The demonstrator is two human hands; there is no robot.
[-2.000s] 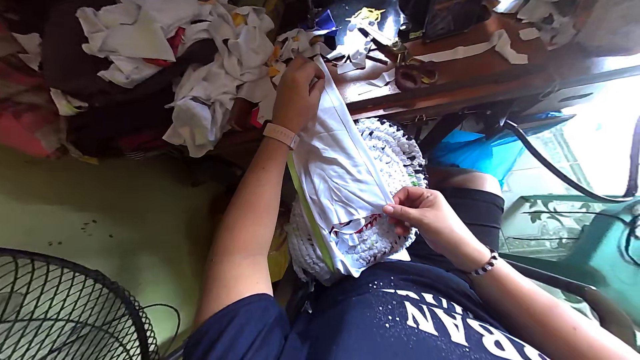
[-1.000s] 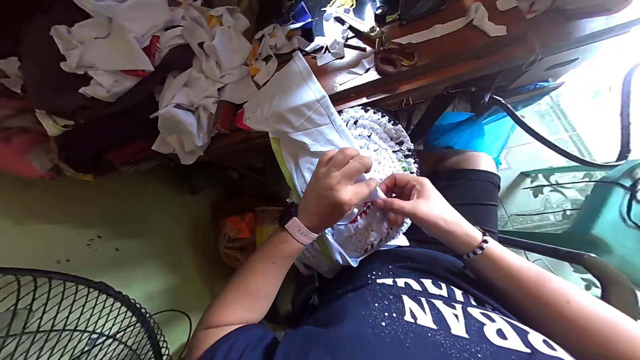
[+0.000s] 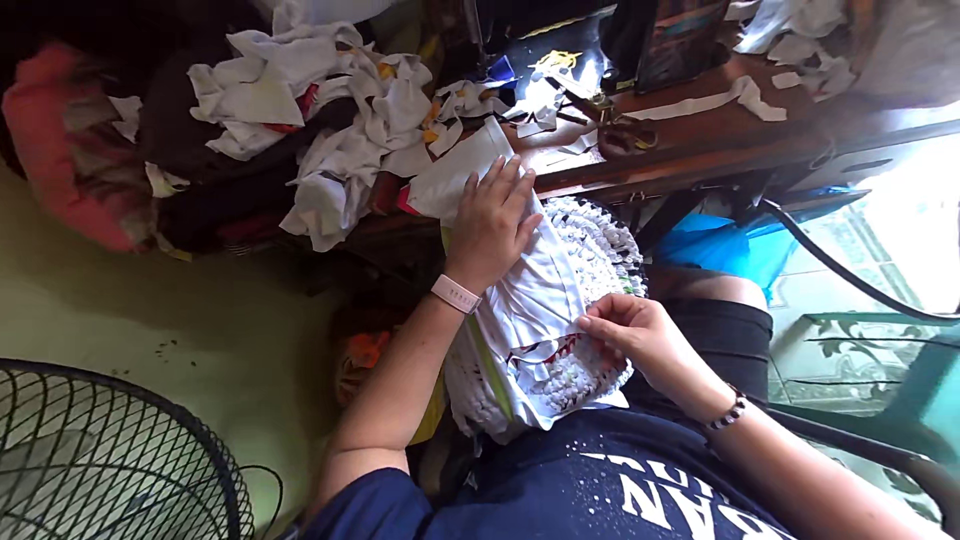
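Note:
A piece of white cloth point(image 3: 531, 300) lies over my lap, its far end resting on the edge of the wooden table. My left hand point(image 3: 495, 217) is flat on the cloth with fingers spread, near that far end. At the cloth's near right corner, my right hand point(image 3: 626, 330) pinches the edge between thumb and finger. Under the cloth is a round, thick rug of knotted white fabric strips point(image 3: 592, 251), with some red, green and black bits. A green-yellow band point(image 3: 491, 375) runs along the left side of the cloth.
White fabric scraps point(image 3: 360, 120) are heaped at the table's left. Scissors point(image 3: 581, 94) lie on the wooden table point(image 3: 697, 135) beside a white strip point(image 3: 694, 105). A fan with a wire guard point(image 3: 120, 450) stands at lower left. A blue plastic bag point(image 3: 720, 244) is below the table at right.
My left hand has moved from beside my right hand up along the cloth and now lies flat on it. My right hand still pinches the cloth.

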